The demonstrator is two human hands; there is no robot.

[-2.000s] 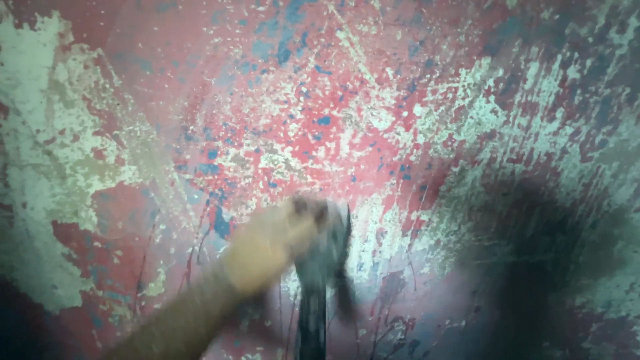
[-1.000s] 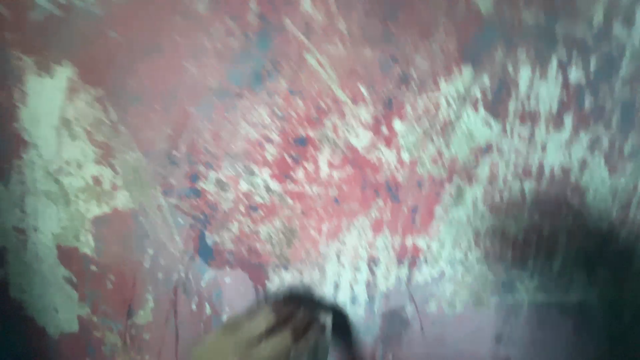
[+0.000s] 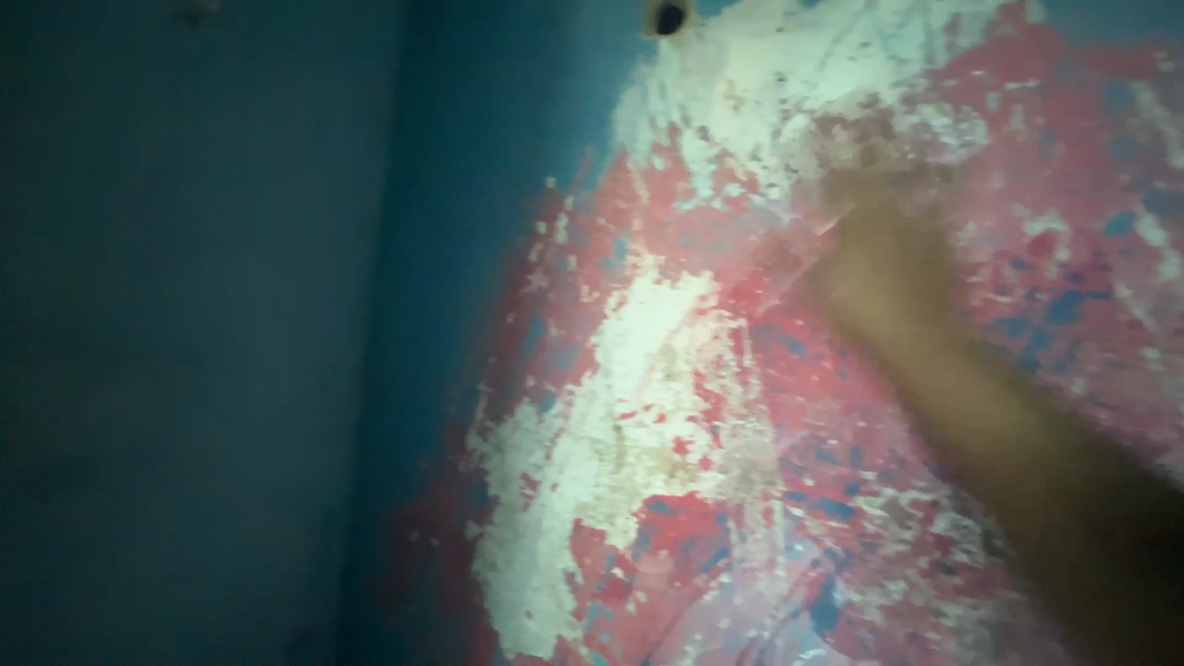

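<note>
My right hand [image 3: 874, 254] is raised against a wall with patchy, peeling paint [image 3: 647, 407], its forearm coming in from the lower right. The hand is blurred and its fingers look closed. A thin, flat blade, apparently a scraper [image 3: 800, 254], extends from it to the lower left, lying close to the pink paint; its handle is hidden in the hand. Just above the hand is a large pale bare patch [image 3: 768, 83]. Another pale patch lies lower left of the blade. My left hand is out of view.
A dark blue-grey wall [image 3: 203, 333] meets the patchy wall at a corner on the left. A small round dark hole [image 3: 668, 17] with a pale rim is at the top. Blue paint [image 3: 573, 83] remains beside the corner.
The view has swung left, bringing the corner into sight. The forearm that came from the lower left two seconds ago is gone; my right arm now reaches up from the lower right.
</note>
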